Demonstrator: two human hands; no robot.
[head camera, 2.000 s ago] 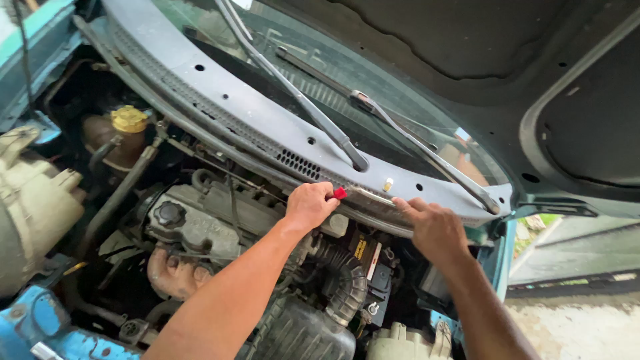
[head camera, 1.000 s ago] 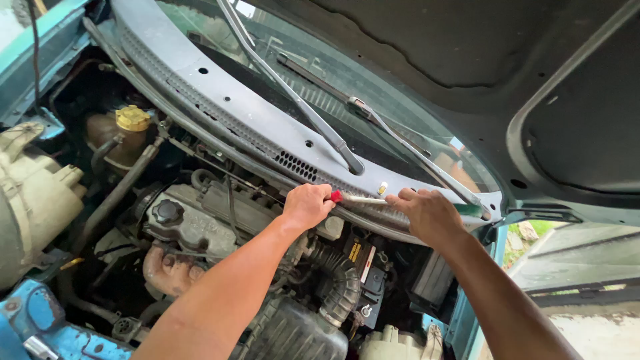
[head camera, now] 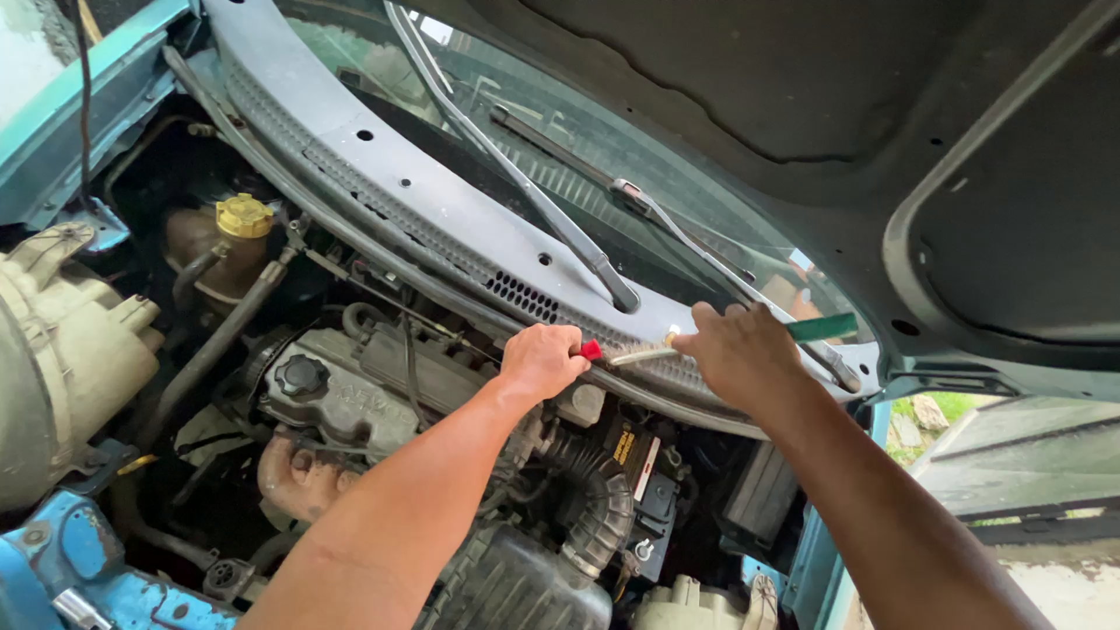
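My left hand [head camera: 544,360] is closed around a small red piece [head camera: 591,350], whose end sticks out past the thumb. My right hand [head camera: 744,354] grips a slim tool; its pale, slightly curved end [head camera: 643,355] points at the red piece across a small gap, and a flat green part [head camera: 822,327] shows beyond the knuckles. Both hands are over the front edge of the grey windshield cowl [head camera: 455,214], above the black rubber seal [head camera: 411,278]. What the left fingers cover cannot be seen.
Two wiper arms [head camera: 560,223] [head camera: 700,249] cross the windshield behind the cowl. The raised hood [head camera: 787,96] hangs over the right side. Below lie the engine's valve cover [head camera: 350,402], a ribbed intake hose [head camera: 604,507], the battery [head camera: 652,516] and a yellow-capped reservoir [head camera: 203,254].
The red piece and the tool's pale end, which looked together or nearly so before, now have a visible gap between them. More of the green part shows beyond my right hand.
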